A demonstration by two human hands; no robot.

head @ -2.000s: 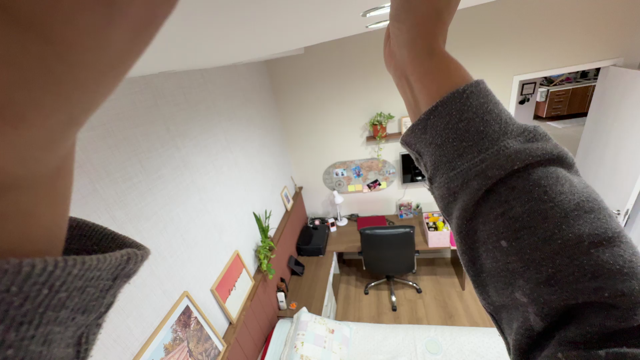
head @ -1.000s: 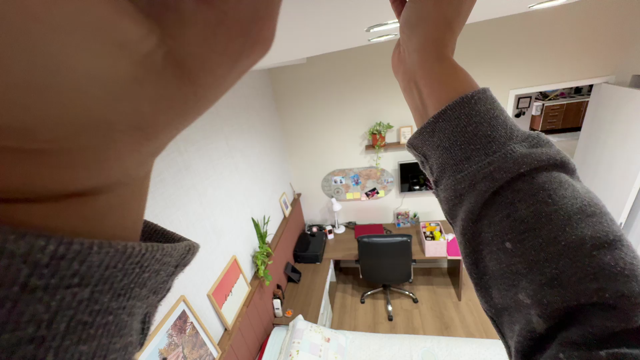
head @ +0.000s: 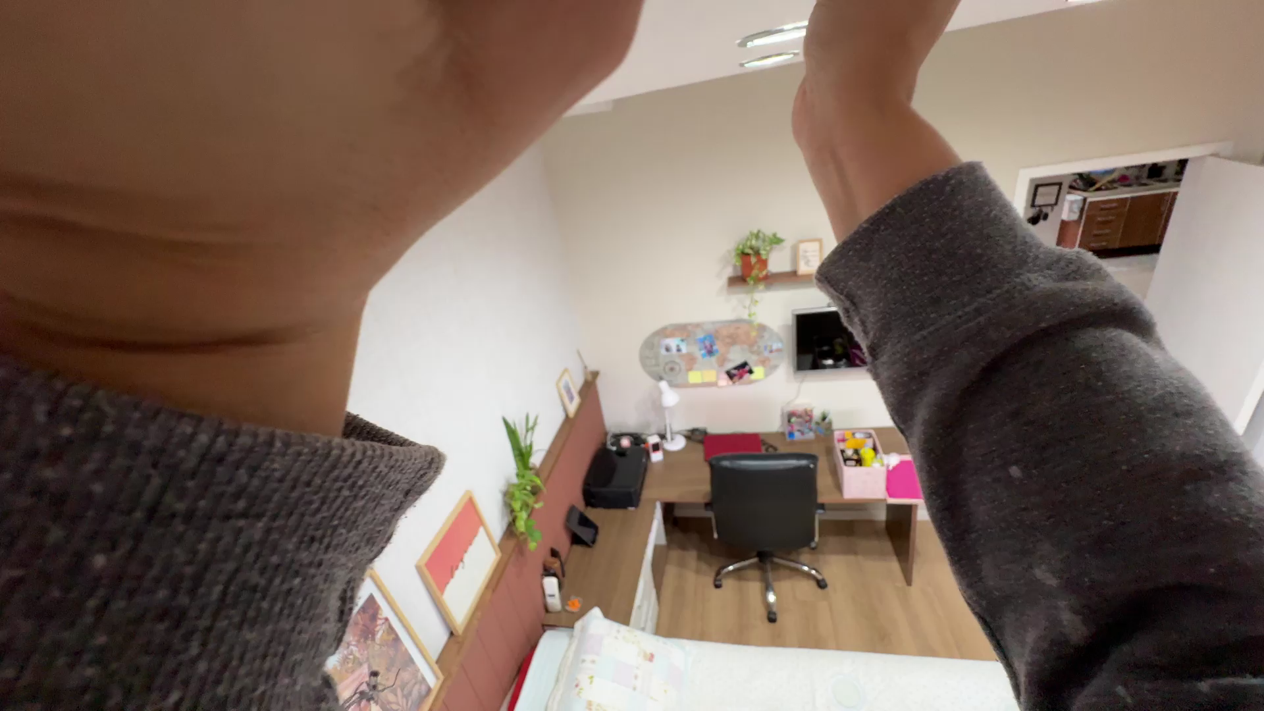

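Both arms reach up past the top edge of the head view, in dark grey sleeves. Of my left hand [head: 513,69] only the wrist and lower palm show, very large and close at the upper left; its fingers are out of frame. My right hand [head: 874,39] is cut off by the top edge too, with the wrist bent and the fingers unseen. Just left of it are ceiling lights [head: 773,36] in the white ceiling. Whether either hand holds or touches anything cannot be seen.
Below stands a bed [head: 820,676] with a patchwork pillow [head: 627,667]. Beyond it are a black office chair [head: 765,499] and a wooden desk [head: 681,481]. Framed pictures [head: 461,563] and a plant [head: 523,484] line the left ledge. An open door [head: 1210,276] is at the right.
My left hand and wrist have moved right and cover more of the view than two seconds ago. My right hand stays raised near the ceiling lights.
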